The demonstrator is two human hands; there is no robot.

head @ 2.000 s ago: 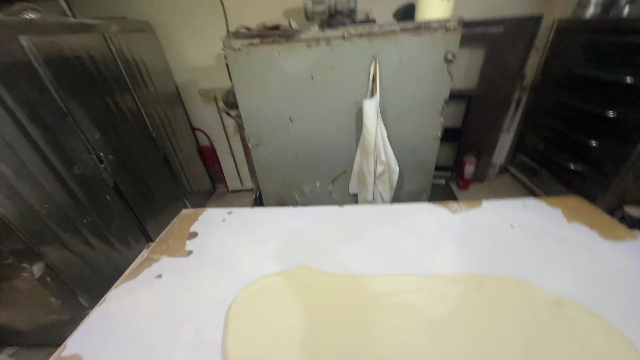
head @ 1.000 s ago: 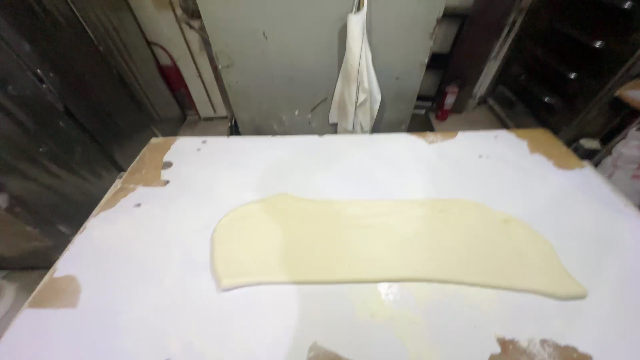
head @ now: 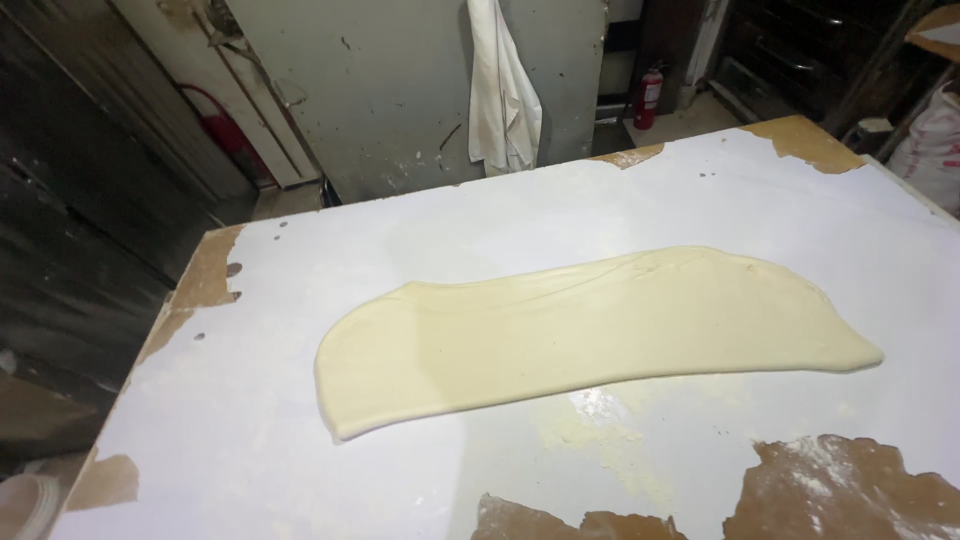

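Observation:
A long, flat sheet of pale yellow dough lies across the middle of a white-topped table. Its left end is rounded, its right end narrows to a point, and faint creases run along its far edge. Just in front of the dough, a patch of loose flour is scattered on the surface. Neither my left hand nor my right hand shows in the head view, so what they hold or touch cannot be seen.
The tabletop's covering is worn to brown in places, including a large patch at near right. Beyond the table are a grey panel, a hanging white cloth and a red fire extinguisher. A pale bucket stands at lower left.
The view has tilted down and turned, bringing the whole dough sheet and more of the near tabletop into sight. The dough itself shows no plain change.

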